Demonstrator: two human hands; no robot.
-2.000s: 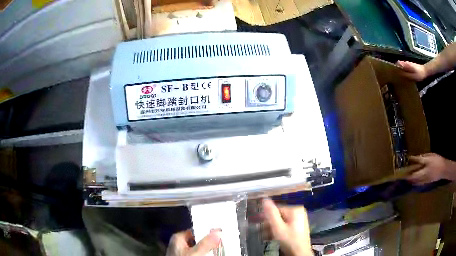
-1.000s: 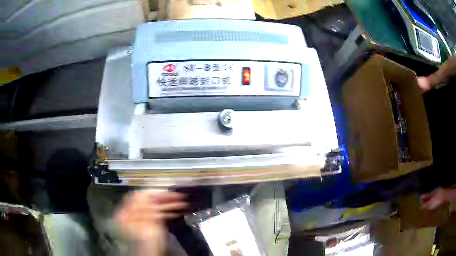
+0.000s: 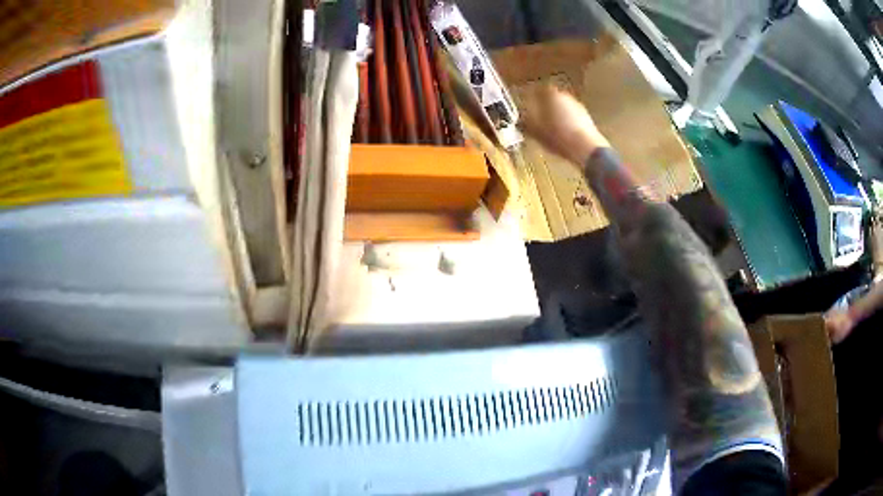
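Observation:
My right hand (image 3: pixel 560 121) is blurred, reaching far forward over the tan flattened cardboard (image 3: pixel 639 126) beyond the sealer. Its fingers are indistinct, and I cannot tell whether they hold anything. A long slim white box (image 3: pixel 476 73) with dark pictures lies just left of the hand, at the cardboard's left side. The pale blue-grey sealer housing (image 3: pixel 445 426) fills the bottom centre; its front is cut off. Shiny clear film with dark print (image 3: pixel 629 475) shows at the bottom edge, below my forearm. My left hand is not in view.
A large white machine (image 3: pixel 174 252) stands at left, with dark reddish rods (image 3: pixel 402 77) above an orange ledge (image 3: pixel 416 176). A blue-white scale (image 3: pixel 823 194) is on the green bench (image 3: pixel 741 194). At right, another person's hand (image 3: pixel 840 325) is by an open brown carton (image 3: pixel 808 387).
The view has swung forward and up, so the sealer sits lower. My right arm now extends over the cardboard. The left hand and the bagged box in front of the sealer have left view.

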